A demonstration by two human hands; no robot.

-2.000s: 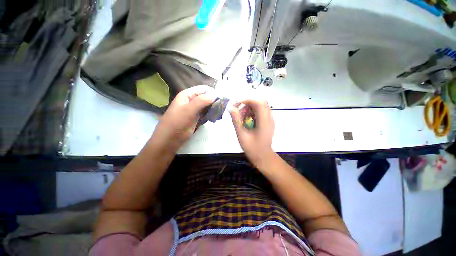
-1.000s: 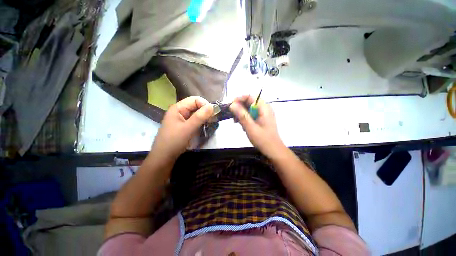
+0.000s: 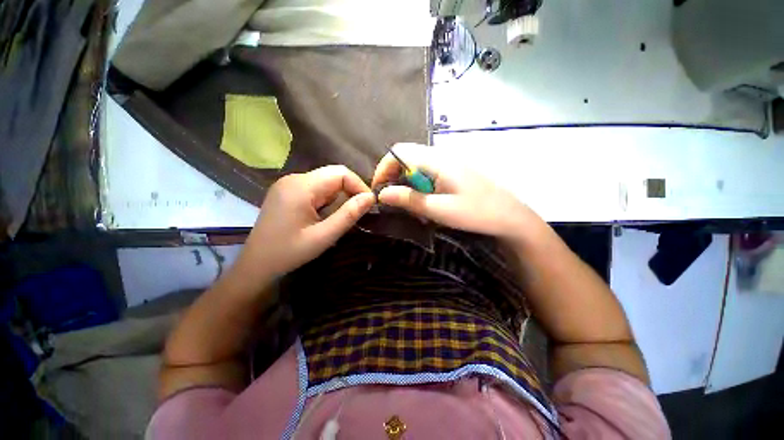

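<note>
A dark brown panel (image 3: pixel 344 103) lies on the white table, with a yellow-green patch (image 3: pixel 256 131) on it. It joins lighter grey-beige cloth (image 3: pixel 344 21) at the back. My left hand (image 3: pixel 314 210) pinches the panel's near edge between thumb and fingertips. My right hand (image 3: pixel 430 191) pinches the same edge, its fingertips almost touching the left ones. The right hand also holds a small green-handled tool (image 3: pixel 419 180), its thin dark point aimed up and left. The pinched spot is mostly hidden by the fingers. Part of the dark cloth hangs over the table's front edge.
The white sewing machine head, with a ribbed white knob (image 3: pixel 521 31), stands behind the hands to the right. The table's front edge (image 3: pixel 559 225) runs under my forearms. Piled cloth (image 3: pixel 43 103) is at the left. A dark phone-like object (image 3: pixel 681 252) lies below right.
The dark panel now lies spread out nearer to me, its edge over the table front. Both hands have come together on that edge. The tool has tilted from upright to up-left.
</note>
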